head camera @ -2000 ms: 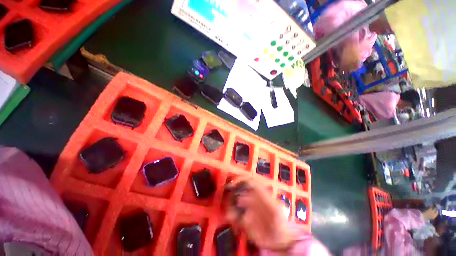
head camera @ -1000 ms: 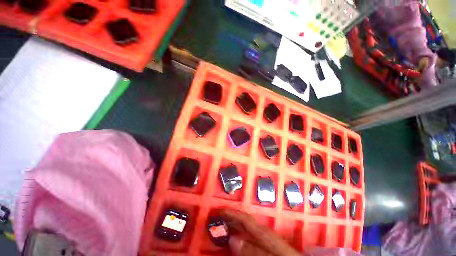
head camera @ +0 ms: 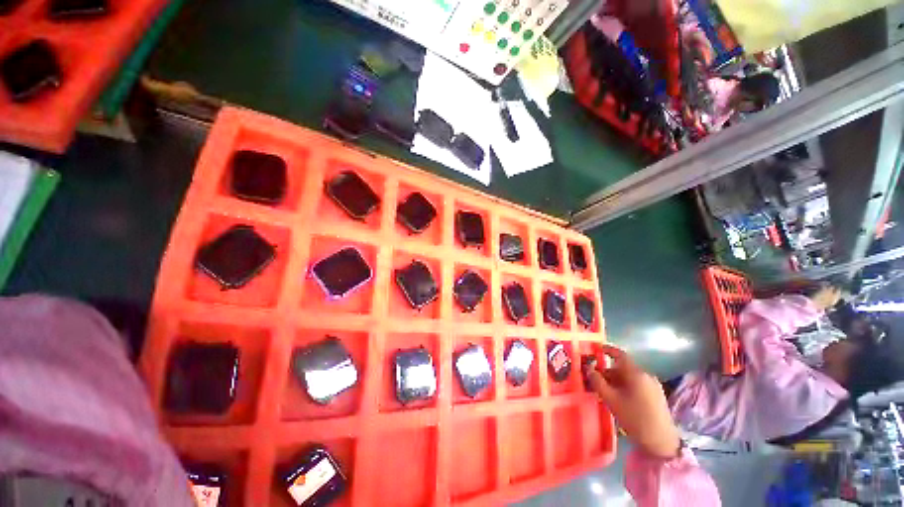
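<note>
A red-orange compartment tray [head camera: 436, 431] lies before me, with dark smartwatch bodies [head camera: 342, 271] in the pockets of its upper three rows. Several in the third row look whitish and shiny, such as one watch [head camera: 414, 376]. In the bottom row, one watch [head camera: 315, 477] shows a white and orange patch, as does another cut off at the frame's bottom edge [head camera: 206, 490]. My right hand [head camera: 634, 396] is at the third row's far-right pocket, its fingertips closed around a small dark watch [head camera: 592, 371], partly hidden. My left hand is out of view; only its pink sleeve [head camera: 69, 396] shows.
A second red tray [head camera: 59, 99] is at upper left, above a green-edged board [head camera: 30, 213]. A tester [head camera: 506, 30], white papers [head camera: 525, 149] and dark watches [head camera: 466, 151] lie beyond the tray. A metal post [head camera: 714, 158] crosses at right, near another person in pink [head camera: 783, 337].
My right hand has moved from the lit watch in the bottom row to the third row's far-right end. The view has shifted, so the tray appears further left.
</note>
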